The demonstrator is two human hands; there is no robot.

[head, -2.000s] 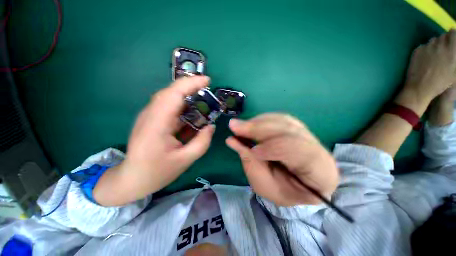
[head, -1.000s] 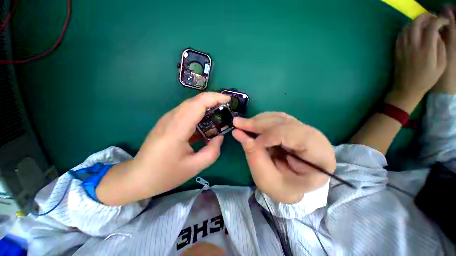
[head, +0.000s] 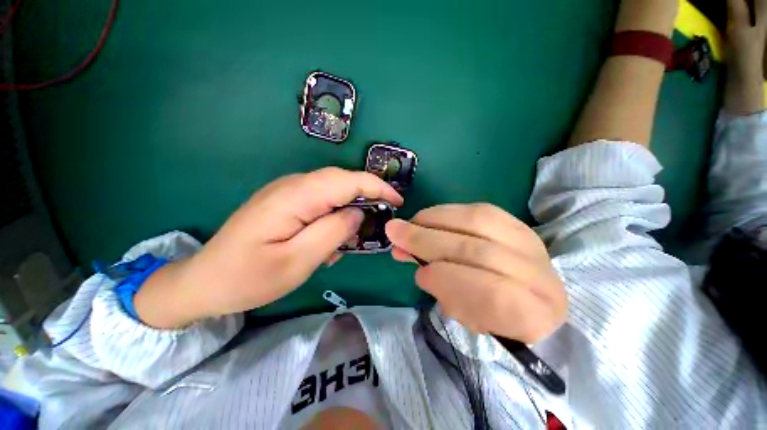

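Observation:
My left hand (head: 286, 235) holds a dark rounded-square watch housing (head: 376, 227) with a silver rim, its thumb over the inside and fingers along the top edge. My right hand (head: 484, 269) grips slim black tweezers (head: 531, 366), whose rear end sticks out below the palm. The fingertips are at the housing's right edge; the tweezer tips are hidden. A second watch half (head: 392, 165) lies on the mat just above the held one. A third, silver-rimmed with a greenish round centre (head: 328, 107), lies farther up and left.
The green mat (head: 471, 76) spans the bench. A neighbour's forearm (head: 622, 101) with a red wrist strap reaches in at right, near a yellow line and a small dark unit (head: 697, 58). A red wire (head: 92, 69) loops at upper left. A grey vented box stands at the left edge.
The held housing has moved slightly down and turned, with my left thumb now over its inside. The tweezers' rear end has swung downward. The neighbour's arm has reached farther up.

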